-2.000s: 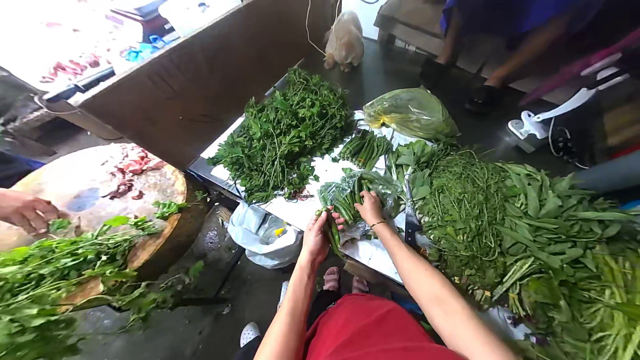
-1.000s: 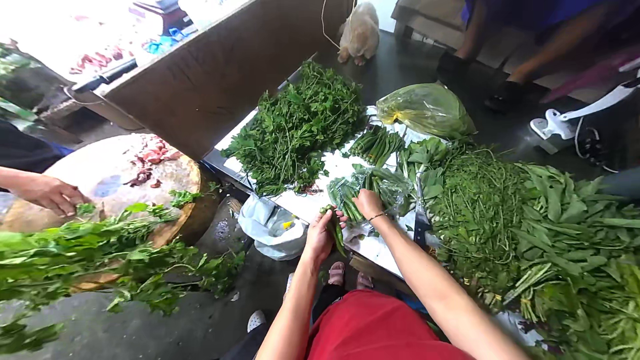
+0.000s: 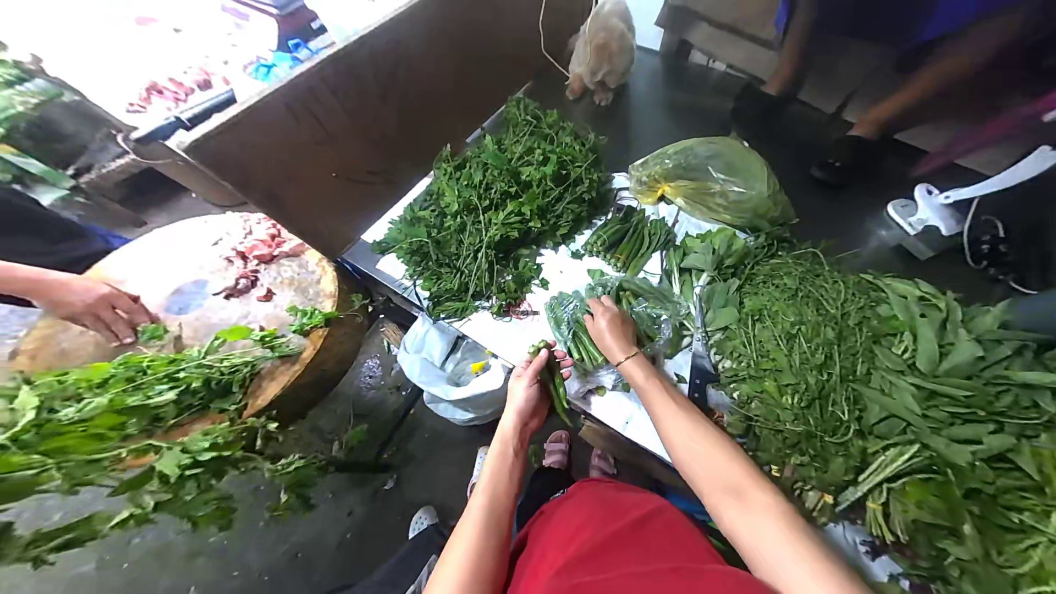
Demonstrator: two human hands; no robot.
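Note:
Several long green pods [image 3: 558,398] are in my left hand [image 3: 532,384], which is closed around them near the table's front edge. My right hand [image 3: 611,328] reaches into a clear plastic bag [image 3: 652,309] of green pods; its fingertips are among them, and whether they grip any I cannot tell. Behind the bag lie tied bundles of green pods [image 3: 629,239] on white sheeting. A knife [image 3: 702,363] with a dark handle lies right of the bag. To the left is a large heap of leafy herbs [image 3: 503,206].
A yellowish tied bag [image 3: 714,181] and heaped greens [image 3: 792,355] lie at the right. A white plastic bag [image 3: 454,371] hangs at the front edge. Leftward, another person's hand [image 3: 99,309] rests on a round chopping block [image 3: 198,280] with meat pieces. A dog [image 3: 604,51] sits beyond.
My hands are farther apart than two seconds ago, when both were at the pods together. The view has shifted somewhat.

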